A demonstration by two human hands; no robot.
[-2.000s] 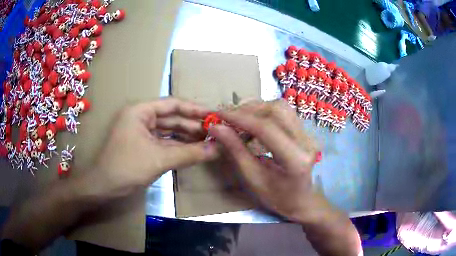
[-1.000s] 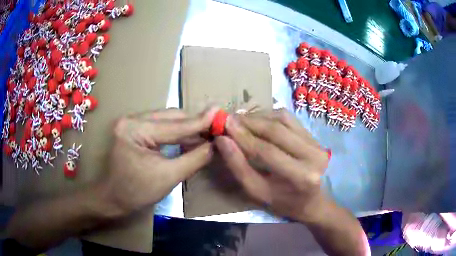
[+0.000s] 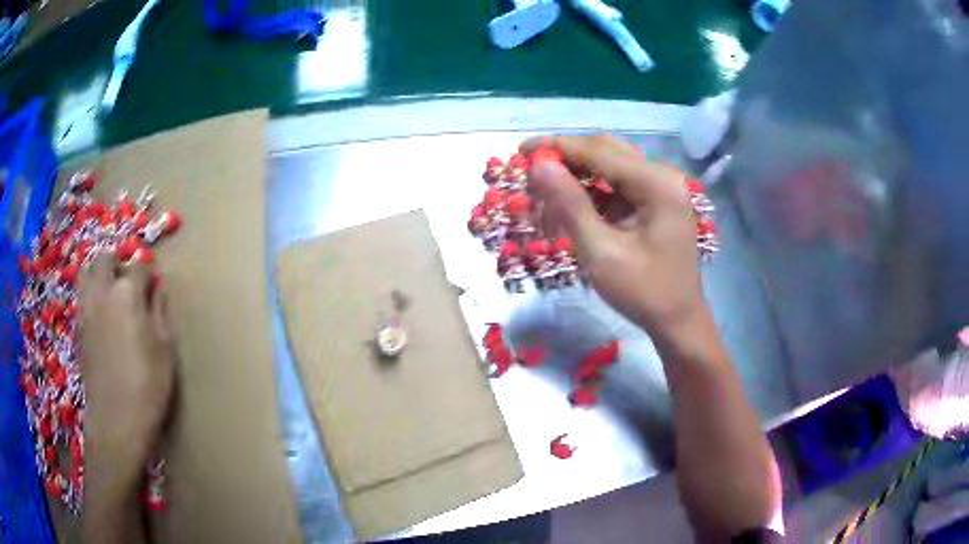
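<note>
My right hand point(image 3: 627, 228) is over the rows of finished figurines point(image 3: 510, 213) on the metal tabletop, with a red-haired figurine point(image 3: 546, 157) between thumb and fingers. My left hand point(image 3: 122, 361) reaches into the heap of unfinished figurines point(image 3: 53, 329) at left; its fingertips are among them, and whether it grips one cannot be told. A small whitish glue pot point(image 3: 390, 338) stands on the cardboard pad point(image 3: 361, 425), with brown smears beside it. Loose red hair pieces point(image 3: 595, 367) lie on the metal right of the pad.
A large cardboard sheet point(image 3: 218, 319) lies under the heap, beside a blue bin point(image 3: 23, 202). A white bottle point(image 3: 707, 125) stands beyond the rows. A green conveyor point(image 3: 425, 53) with light-blue parts runs across the back. A grey hazy panel point(image 3: 850, 213) is at right.
My hands have parted from the centre: the left moved to the heap, the right to the rows with a figurine. The view has shifted, and the glue pot and loose hair pieces now show.
</note>
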